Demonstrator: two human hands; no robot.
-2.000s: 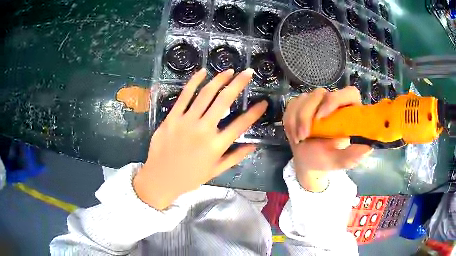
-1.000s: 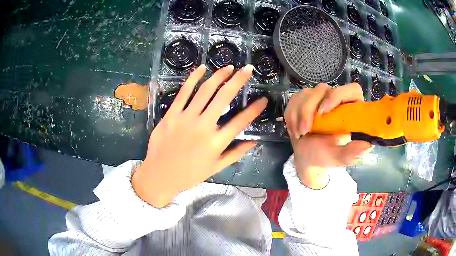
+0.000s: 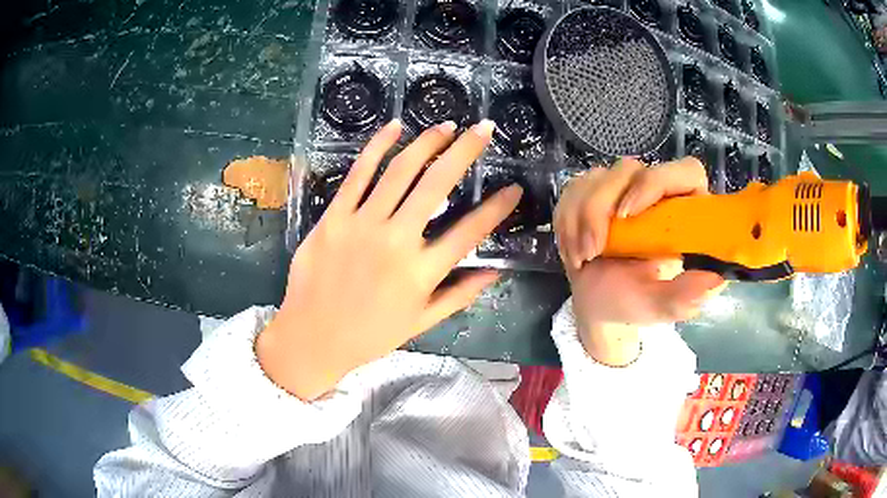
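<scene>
My right hand [image 3: 632, 243] is closed around the front of the orange electric screwdriver [image 3: 759, 231], which lies level with its rear end to the right; its bit is hidden. My left hand [image 3: 384, 258] lies palm down with fingers spread over the near row of the clear blister tray [image 3: 303, 136], partly covering the round black parts there. Other black parts [image 3: 352, 99] sit one to a pocket in the rows behind. A dark grey screw dish [image 3: 608, 83] with a dotted surface rests on the tray, just beyond my right hand. No single screw can be made out.
A tan patch [image 3: 257, 182] is on the scratched green bench [image 3: 126, 146] left of the tray. A crumpled clear bag [image 3: 823, 309] lies under the screwdriver's rear end. A metal bar [image 3: 841, 124] is at the right. Below the bench edge are a red tray [image 3: 715, 416] and blue bins.
The view has shifted very slightly, so the tray and dish appear a little higher. Both hands and the screwdriver hold nearly the same pose.
</scene>
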